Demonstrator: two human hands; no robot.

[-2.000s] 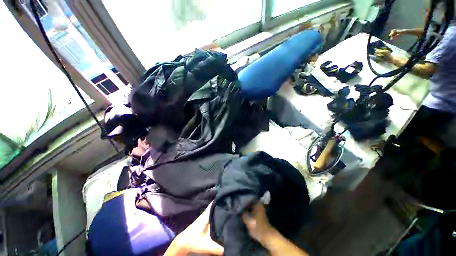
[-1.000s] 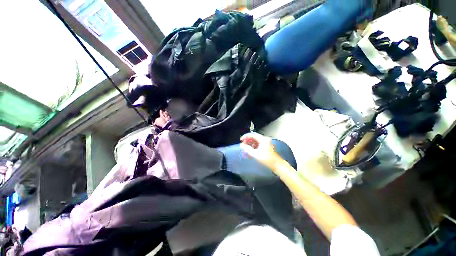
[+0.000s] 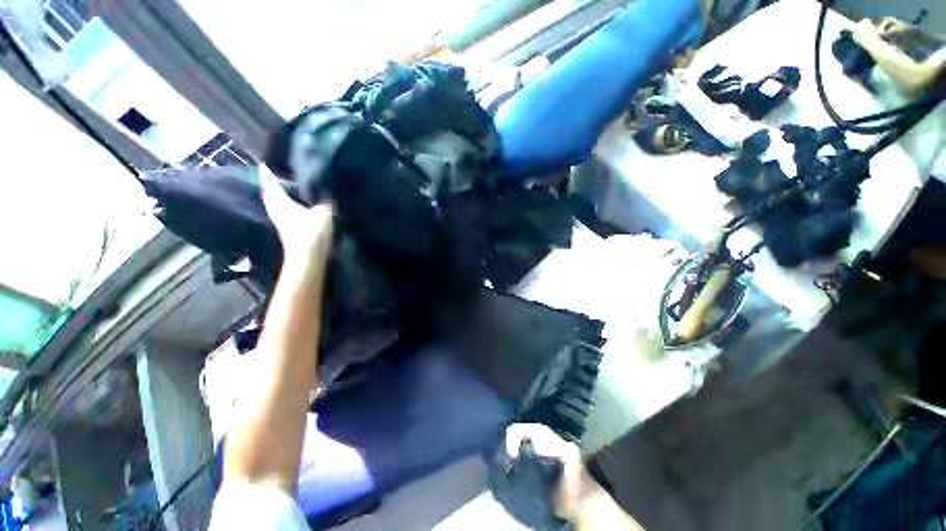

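Observation:
My left hand is raised at the left of the garment pile and grips black cloth; the fingers are partly hidden. My right hand is low in front of the board and holds bunched black cloth. Dark cloth stretches from the pile across the right part of the blue padded board. Where the held garment ends and the pile begins cannot be told. The steam iron rests right of the board, with no hand on it.
A second blue padded board stands behind. Black pieces lie on the white tabletop at right, with dark cables nearby. Another person's forearm shows at the top right. Windows run along the back and left.
My left hand has come into view, up by the pile. My right hand has moved down and now holds cloth. The garment that spread to the lower left is gone from there, baring the board's left part.

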